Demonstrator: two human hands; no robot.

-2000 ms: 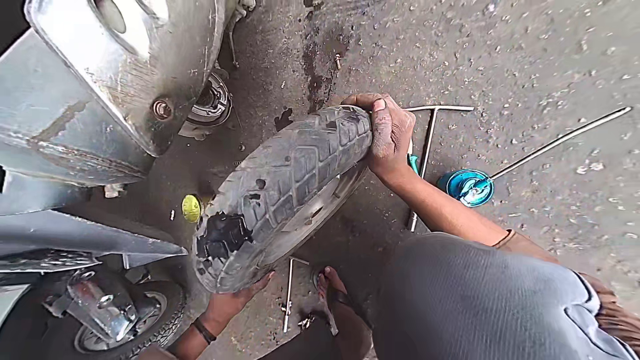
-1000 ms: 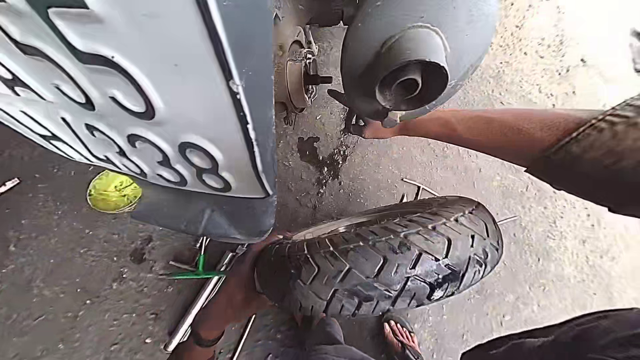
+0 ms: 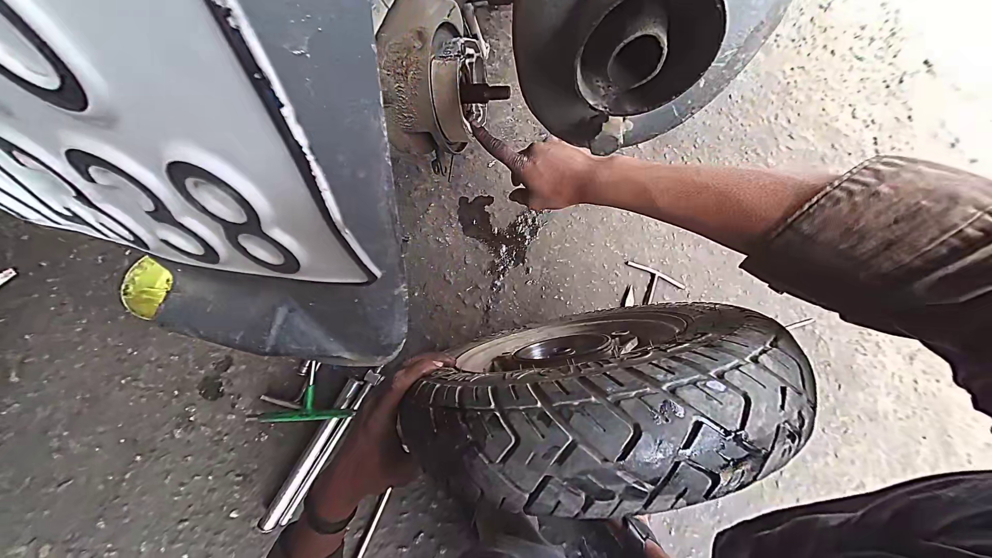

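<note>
My left hand grips the left edge of a scooter wheel with a black treaded tyre, its metal rim facing up and away from me. My right hand is empty, its index finger stretched to the brake shoe at the scooter's rear hub. A threaded axle sticks out of the hub above that fingertip. The other fingers are curled. Right of the hub is the exhaust muffler, just above my right wrist.
A license plate on a dark mudguard fills the upper left. On the ground lie a green-handled tool, a metal tube and a T-handle wrench. A yellow object shows beside the mudguard.
My right hand has left the tyre, which it held two seconds ago, and now reaches to the hub. The wheel is now tilted with its rim facing up. The view has shifted to the scooter's rear.
</note>
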